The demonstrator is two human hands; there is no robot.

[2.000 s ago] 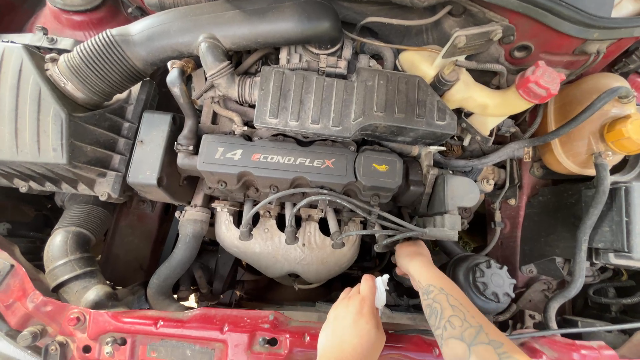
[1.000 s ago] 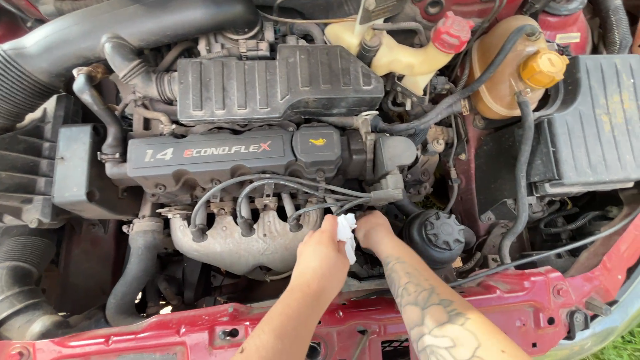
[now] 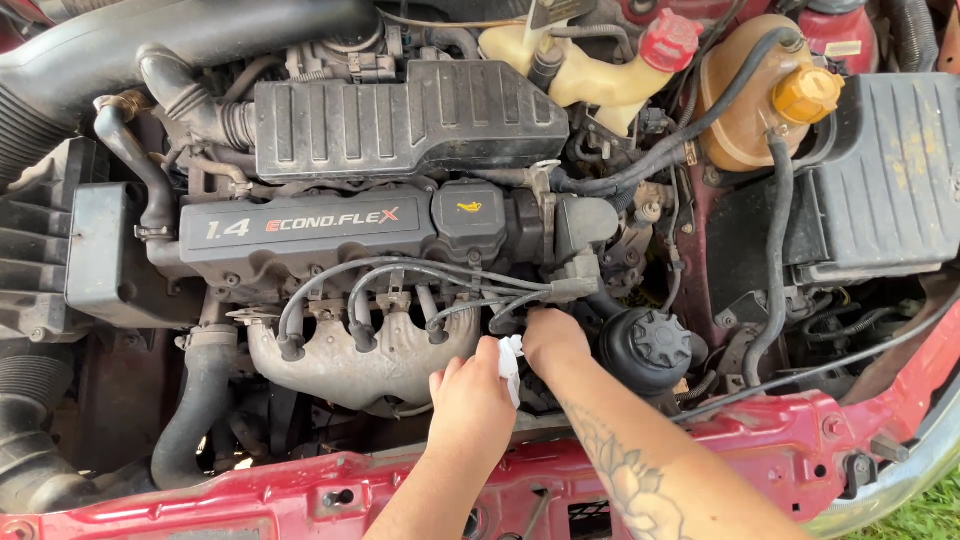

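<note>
In the head view my left hand (image 3: 474,397) is closed around a crumpled white paper or cloth (image 3: 510,367), beside the right end of the metal exhaust manifold (image 3: 367,364). My right hand (image 3: 553,337) reaches in just below the ignition coil (image 3: 576,276), next to the rightmost spark plug lead boot (image 3: 507,322). Its fingertips are hidden, so what it touches cannot be told. Black spark plug leads (image 3: 420,266) arch from the coil over the manifold. Above them lies the black engine cover (image 3: 307,225) with the oil filler cap (image 3: 469,214).
A black round-capped reservoir (image 3: 649,349) stands right of my right wrist. The red front crossmember (image 3: 300,491) runs beneath both forearms. A radiator hose (image 3: 184,409) curves down at left. The coolant tank (image 3: 742,97) and battery cover (image 3: 885,165) are at upper right.
The view has shifted considerably. My left hand has moved up, closer to the manifold, with the white paper or cloth still in it. My right hand remains by the ignition coil.
</note>
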